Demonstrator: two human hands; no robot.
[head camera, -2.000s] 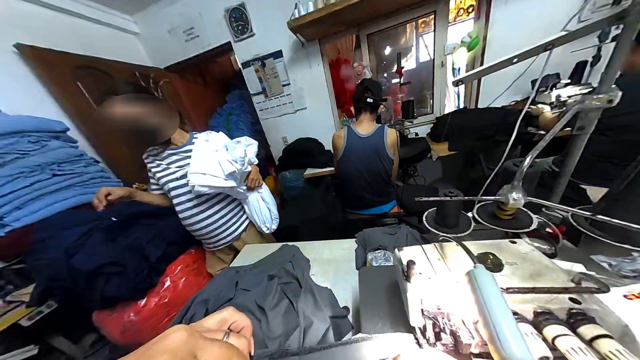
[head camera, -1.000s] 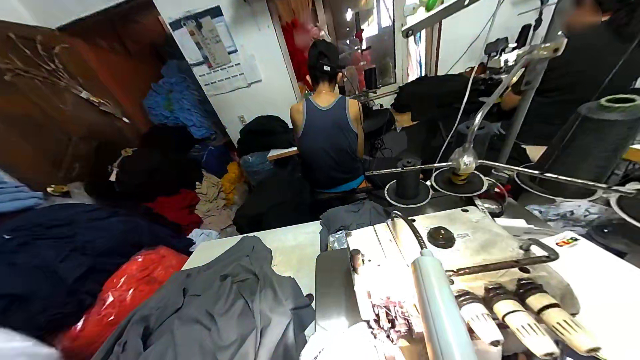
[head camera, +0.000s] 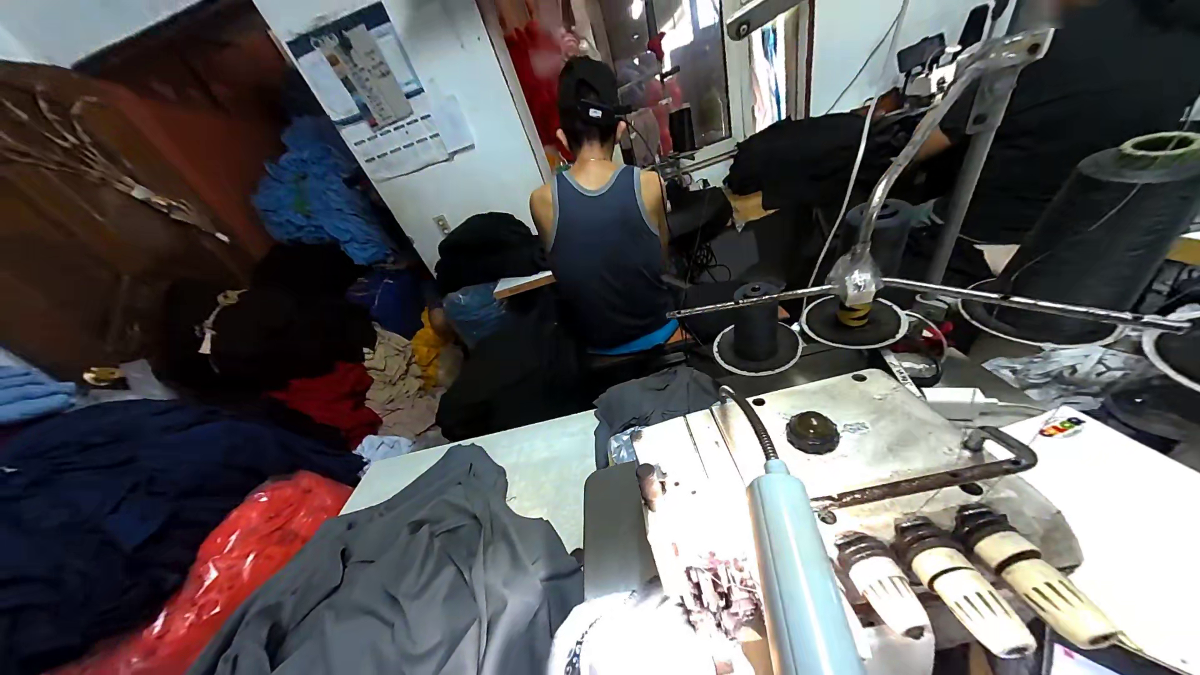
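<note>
Neither of my hands shows in the head view now. Grey fabric (head camera: 412, 572) lies in folds over the left part of the white table (head camera: 553, 469). To its right stands an industrial sewing machine (head camera: 872, 422) with several tension knobs (head camera: 966, 586) at its front. A light-blue lamp tube (head camera: 806, 572) on a flexible neck stands over it. The machine's lower left part is glaringly lit, and a whitish thing at the bottom edge there is overexposed. A smaller grey cloth (head camera: 656, 398) lies behind the machine.
A person in a tank top (head camera: 609, 244) sits with their back to me beyond the table. Thread cones (head camera: 1106, 234) and a metal thread stand (head camera: 966, 159) rise at the right, near another person in dark clothing. A red plastic bag (head camera: 244, 553) and dark blue fabric (head camera: 141, 497) lie at the left.
A hand at the bottom edge two seconds ago is out of view. The person in a striped shirt holding white cloth at the left is no longer seen. The view has shifted.
</note>
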